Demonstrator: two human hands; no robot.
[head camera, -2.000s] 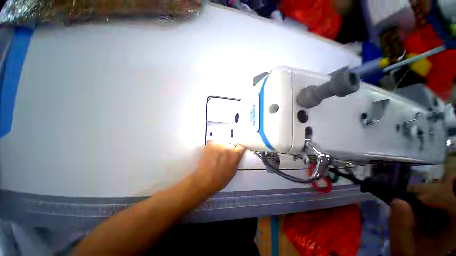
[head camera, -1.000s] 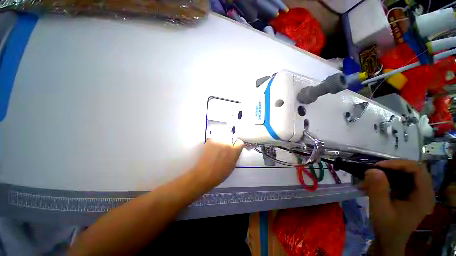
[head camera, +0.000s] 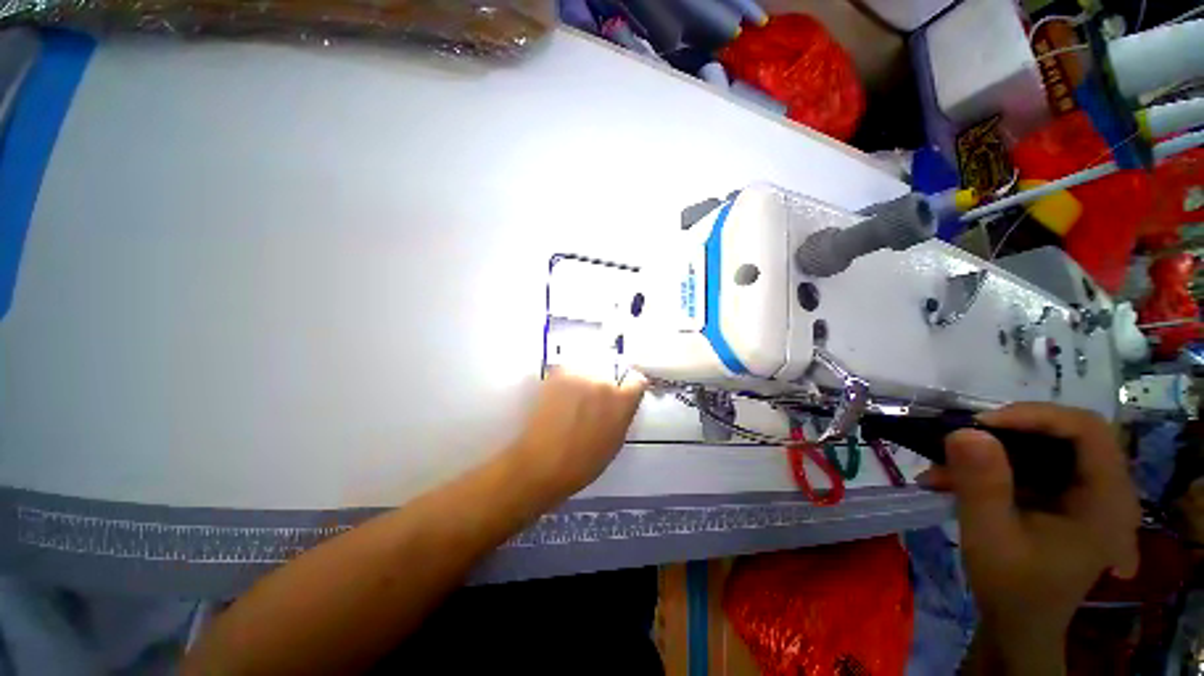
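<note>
The white sewing machine head (head camera: 759, 284) with a blue stripe stands right of centre. My left hand (head camera: 577, 420) is at the front edge of the needle plate (head camera: 576, 346), fingertips together beside the needle area; whether they pinch something is hidden by glare and the fingers. My right hand (head camera: 1043, 495) is closed around the black handle of a screwdriver (head camera: 924, 429) at the lower right. Its shaft runs left along the front of the head, past the shiny metal parts, towards my left fingertips. The tip cannot be made out.
Red and green scissors handles (head camera: 816, 473) lie below the head, with a dark red tool (head camera: 887, 462) beside them. A grey ruler-marked edge (head camera: 330, 535) runs along the table front. A plastic-wrapped brown bundle (head camera: 449, 29) is behind. A red bag (head camera: 825, 601) is below.
The view has shifted since two seconds ago. My right hand with the screwdriver has come further into view and, in the last second, moved slightly left. My left hand stays by the plate.
</note>
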